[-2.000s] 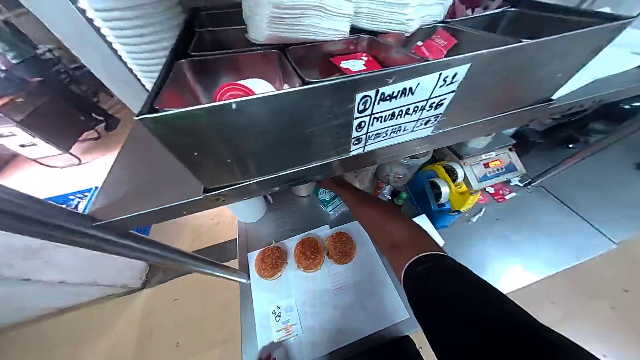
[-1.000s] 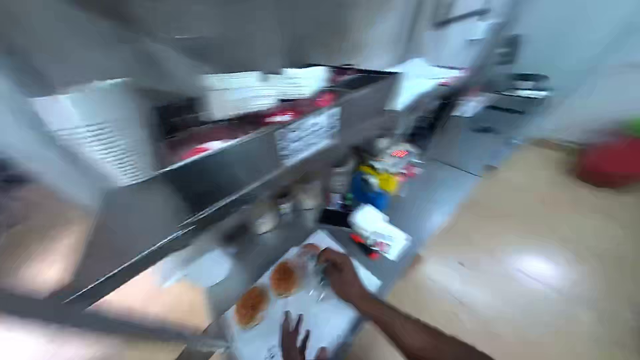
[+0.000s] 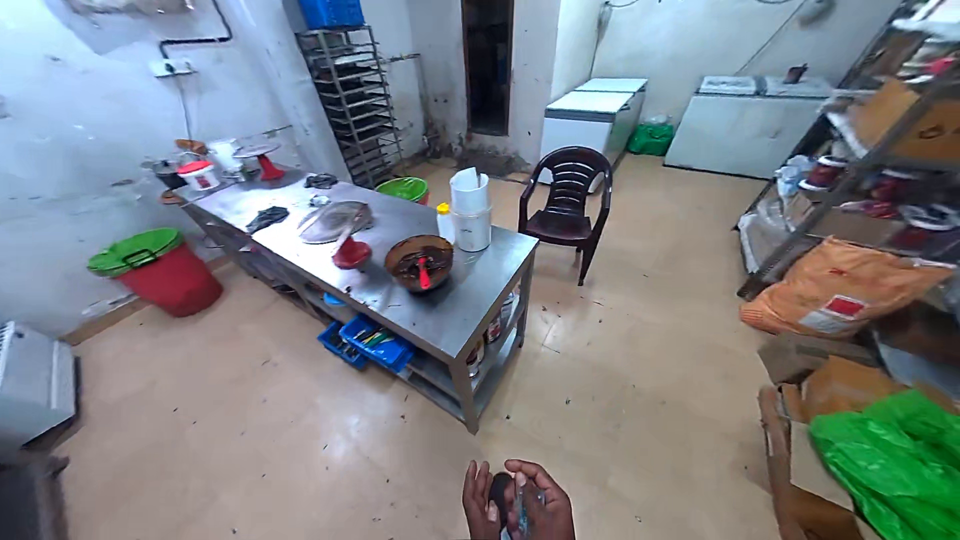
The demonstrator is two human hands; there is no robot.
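Observation:
My left hand and my right hand are close together at the bottom centre, above the floor. A small, partly clear item with blue-green marks shows at the fingers of my right hand, which is curled around it; its kind is unclear. The left hand's fingers point up beside it, and whether they touch the item is hidden. A dark rounded shape shows between the hands. Beyond them stands a steel table with a bowl of dark brown mixture and a red-handled spatula.
A brown plastic chair stands behind the table's right end. At left is a red bin; at right, an orange sack, cardboard and a green plastic bag. Chest freezers and a tray rack line the back.
The view has swung away from the counter with the buns to the room. My hands, apart over the buns and paper one second ago, are now together.

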